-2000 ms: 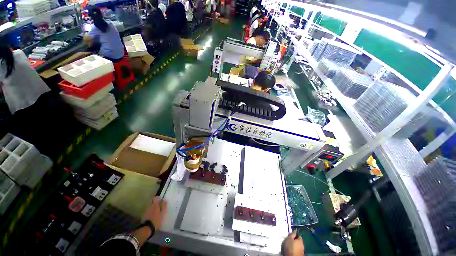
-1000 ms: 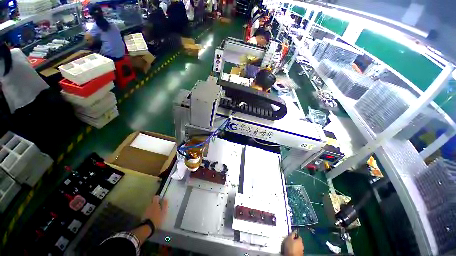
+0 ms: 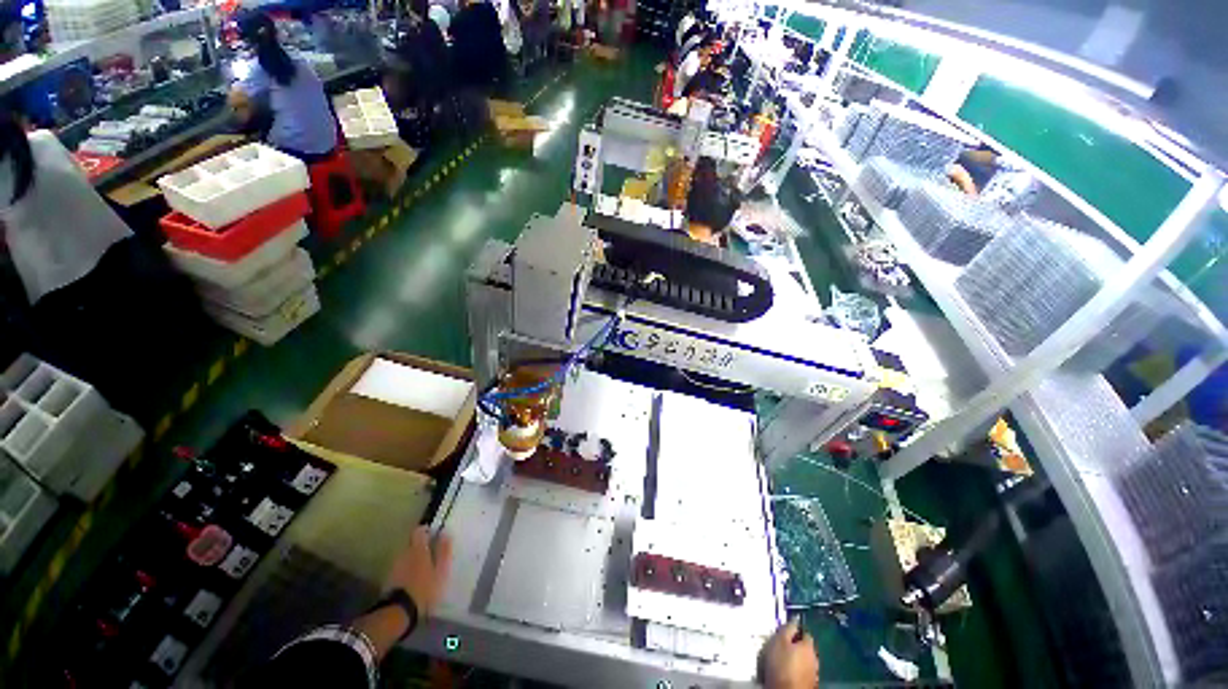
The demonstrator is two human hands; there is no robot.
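The white machine bed (image 3: 465,592) lies in front of me. One dark red-brown fixture block (image 3: 563,468) is at its back left, under the amber machine head (image 3: 523,428) with blue hoses. Small black parts stand along that block. A second red-brown fixture block (image 3: 688,579) with a row of holes lies on a white plate at the front right. My left hand (image 3: 423,571) rests at the bed's left edge; its fingertips are unclear. My right hand (image 3: 788,658) is at the front right corner, cut off by the bottom edge; its grip is unclear.
A white gantry bridge (image 3: 727,353) with a black cable chain spans the bed. An open cardboard box (image 3: 353,438) and black clamp fixtures (image 3: 202,545) are left. A clear box of tiny parts (image 3: 812,549) and a black cylindrical tool (image 3: 932,579) are right.
The back-left fixture block has shifted very slightly right and away from me under the machine head. Both hands have stayed in place. A person beyond the gantry has moved.
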